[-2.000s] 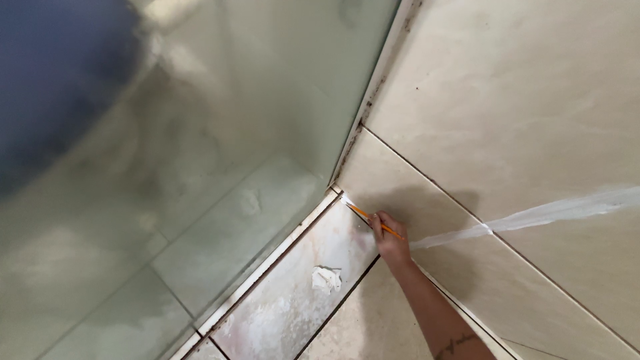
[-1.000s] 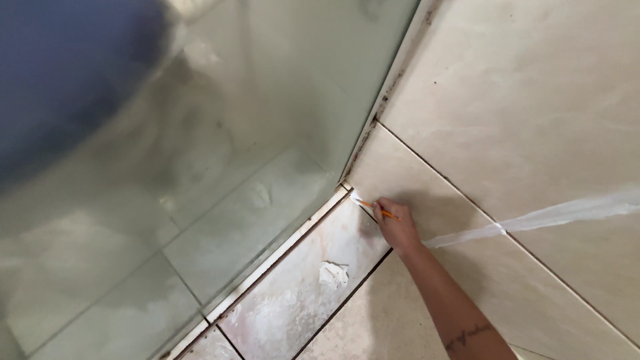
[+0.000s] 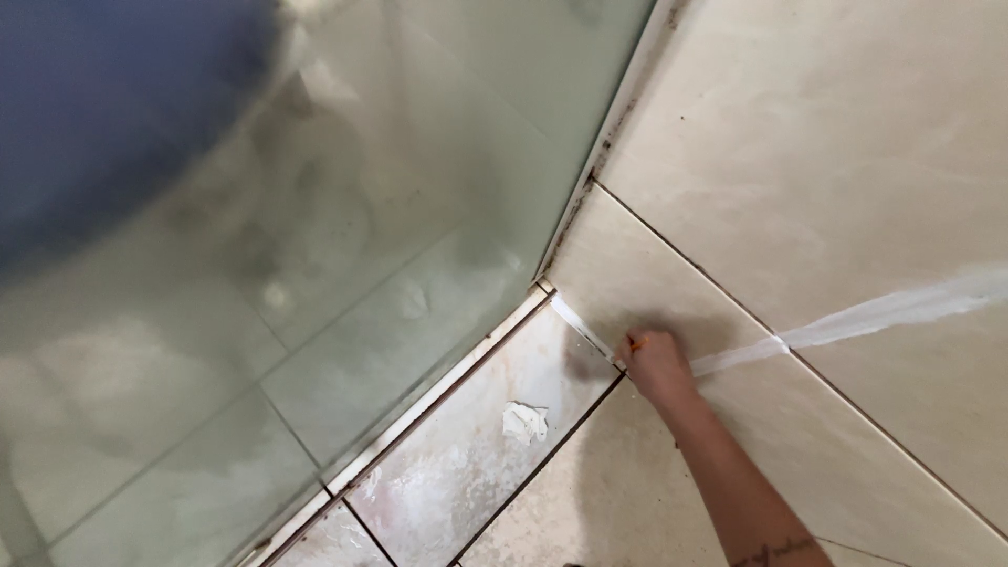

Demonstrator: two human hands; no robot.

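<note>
My right hand (image 3: 657,366) is closed around a slim orange tool (image 3: 639,343), of which only a short part shows; its tip is hidden. The hand rests at the joint between the beige wall tile and the floor tile, just right of the corner. A fresh-looking white strip (image 3: 581,324) runs along this joint from the corner to my fingers. On the pale floor tile (image 3: 465,457), below and left of the hand, lies a crumpled white lump (image 3: 524,422). My left hand is not in view.
A greenish glass panel (image 3: 409,205) stands on the left, above a light sill strip (image 3: 425,402). Its frame edge against the wall bears dark stains (image 3: 606,146). A white smear (image 3: 882,319) crosses the wall tiles on the right. A large blurred blue shape (image 3: 118,102) fills the upper left.
My right hand has moved away from the corner along the joint, down and to the right, with the orange tool. A longer white strip now shows along the joint.
</note>
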